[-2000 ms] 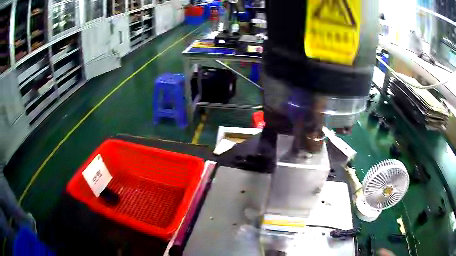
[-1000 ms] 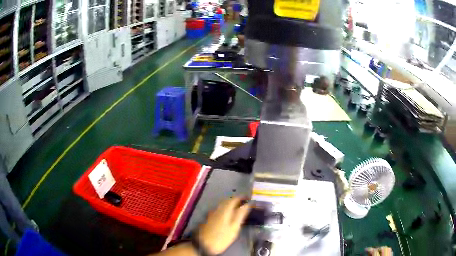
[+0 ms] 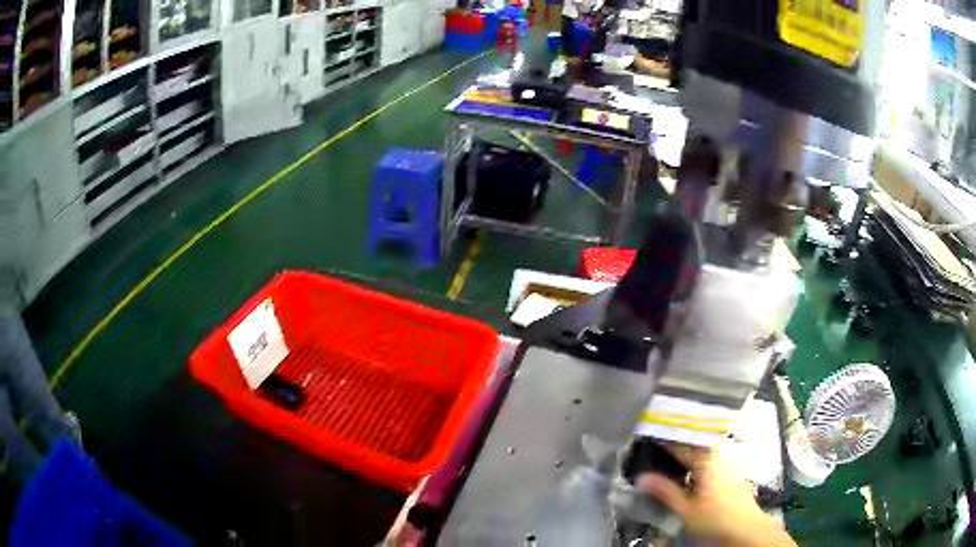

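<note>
A black case, likely a power adapter (image 3: 655,459), lies in the nest area under the silver ultrasonic horn (image 3: 728,331), whose lower edge has yellow stripes. My right hand (image 3: 722,497) reaches in from the bottom right. Its thumb and fingers are at the right end of the black case and appear to grip it; the hand is blurred. The fixture around the case is partly hidden by the hand and blurred. The silver base plate (image 3: 535,438) extends to the left. My left hand is not in view.
A red basket (image 3: 353,374) with a white label and one small black piece stands left of the plate. A white desk fan (image 3: 849,413) is at the right, near the green conveyor belt (image 3: 910,358). The dark welder head (image 3: 749,53) hangs above the horn. A blue stool (image 3: 408,203) stands behind.
My left hand, over the plate at the black case a second ago, has left the view. My right hand has come from the lower right to the case. The scene has shifted right in the picture.
</note>
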